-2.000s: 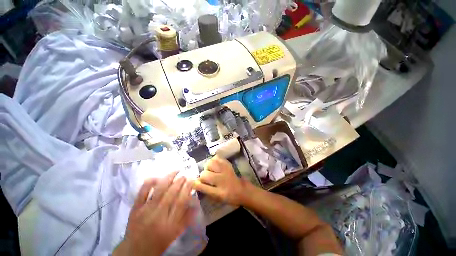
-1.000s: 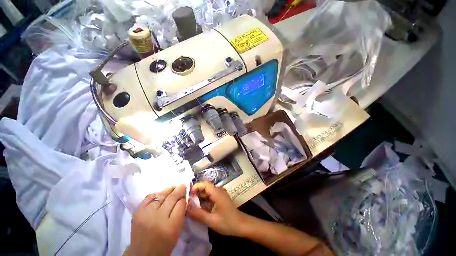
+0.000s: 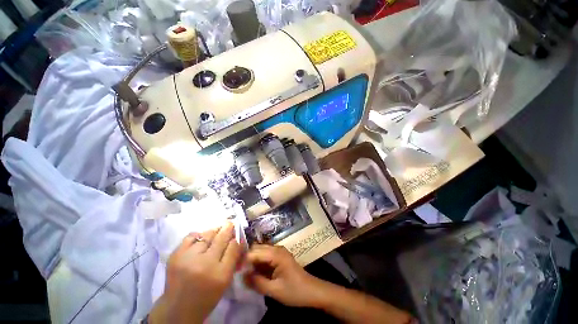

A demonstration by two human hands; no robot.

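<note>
White knit fabric (image 3: 95, 221) lies left of the overlock machine (image 3: 253, 88) and runs under my hands. My left hand (image 3: 199, 266) lies on the fabric just below the brightly lit needle area (image 3: 222, 183), its fingers pinching the fabric edge. My right hand (image 3: 276, 272) is beside it on the right, fingers curled close to the same edge; its fingertips are blurred, and whether they grip the fabric cannot be told. The fabric near the needle is partly washed out by the lamp.
A brown open box (image 3: 396, 196) of white scraps stands right of the needle area. A clear bag of offcuts (image 3: 481, 272) is low at right. A yellowish thread cone (image 3: 183, 44) and a dark grey one (image 3: 244, 22) stand behind the head. Plastic bags lie behind.
From two seconds ago, both hands have moved down, away from the needle area, and the dark opening beside the plate is uncovered. Since one second ago, the view has shifted slightly and the hands have barely moved.
</note>
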